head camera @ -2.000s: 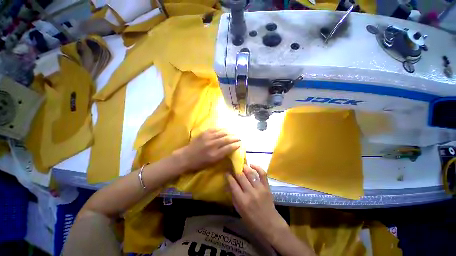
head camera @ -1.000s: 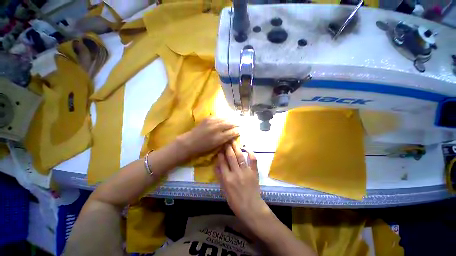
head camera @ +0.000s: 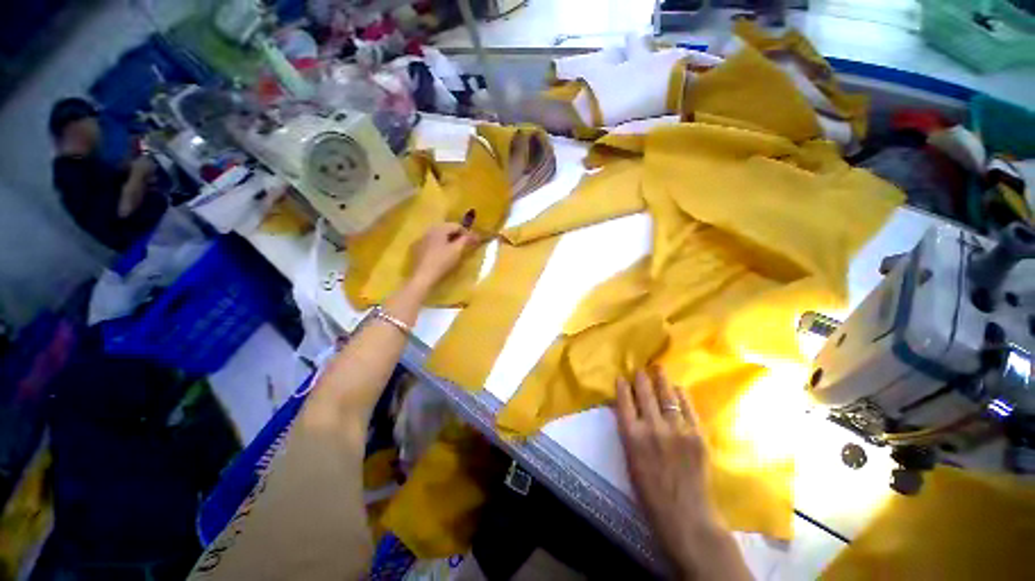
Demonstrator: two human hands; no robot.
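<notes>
My left hand is at the labelled yellow piece, its fingertips close together beside the small dark label; whether they pinch cloth is not clear. My right hand lies palm down with fingers spread on the bunched yellow garment panels, left of the needle area. The machine head is at the right, with bright light under its left end. A narrow yellow piece lies flat between my hands. A yellow panel lies at the lower right, cut off by the picture edge.
A beige box with a round dial stands beyond my left hand. A blue crate is at the left. Yellow cloth hangs below the table edge. A person is at the far left. A green basket is at top right.
The view has swung left. My left hand has left the cloth near the needle and moved to the labelled piece. My right hand has moved left, away from the needle, onto the bunched cloth.
</notes>
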